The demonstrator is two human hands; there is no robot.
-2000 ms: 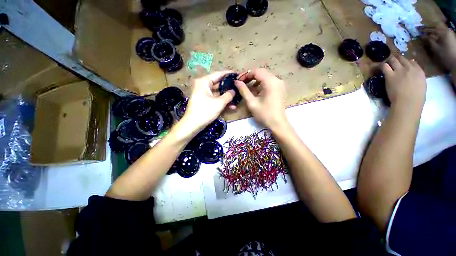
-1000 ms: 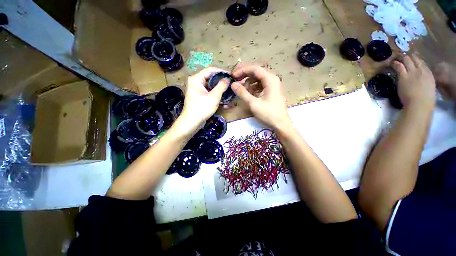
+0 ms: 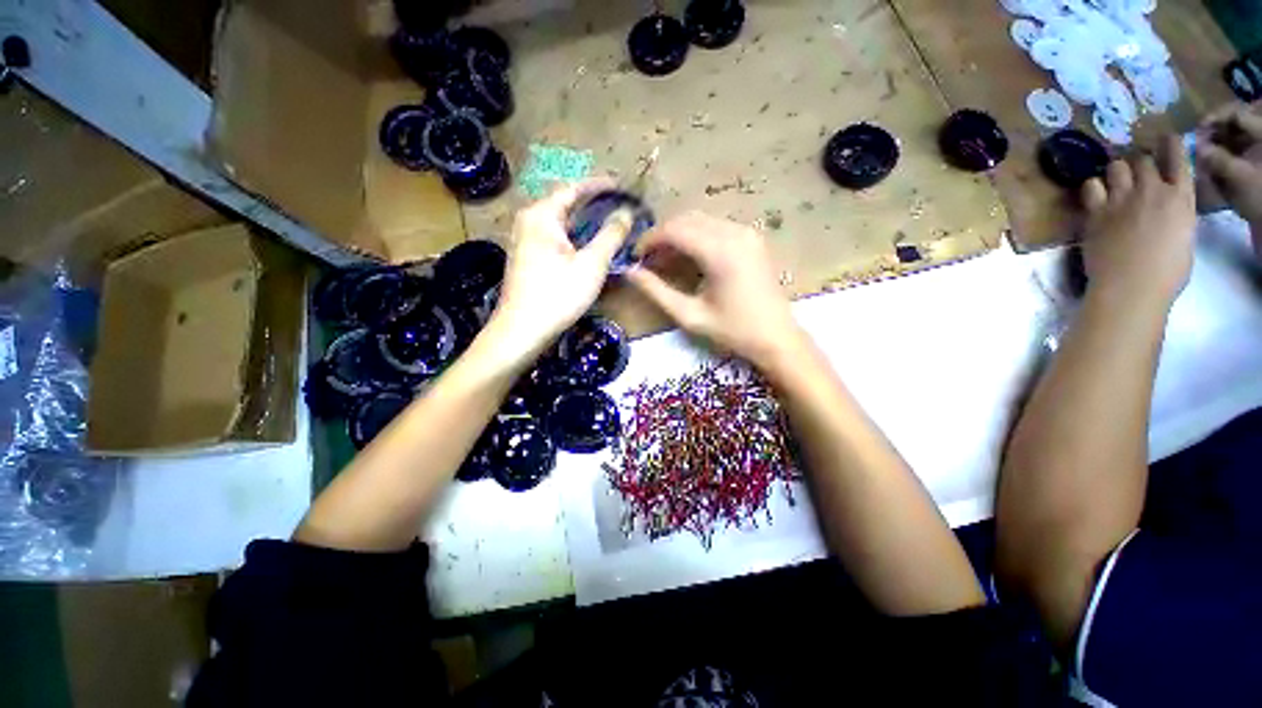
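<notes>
A round black housing [image 3: 606, 221] is held in my left hand [image 3: 547, 270], fingers around its rim, thumb over it, above the tan board. My right hand [image 3: 720, 277] is at the housing's right edge, thumb and forefinger close together at the rim. A thin wire end seems to stick up above the housing. Whether the right fingertips pinch a wire is too blurred to tell. A tangled heap of mostly red wire leads [image 3: 703, 450] lies on the white paper below my right hand. Black housings [image 3: 415, 336] are piled to the left, partly under my left forearm.
More housings [image 3: 454, 140] lie by the open carton [image 3: 284, 132] near a pale green piece [image 3: 556, 168]. Several loose housings [image 3: 861, 154] stand on the board [image 3: 775, 83]. White discs [image 3: 1100, 62] are at upper right. Another person's hands [image 3: 1142, 221] work at right. A small carton [image 3: 173, 339] is far left.
The housing has tilted and moved slightly left in my left hand. My right hand has shifted slightly down along its rim. The other person's hands have moved, with one housing shifted near them.
</notes>
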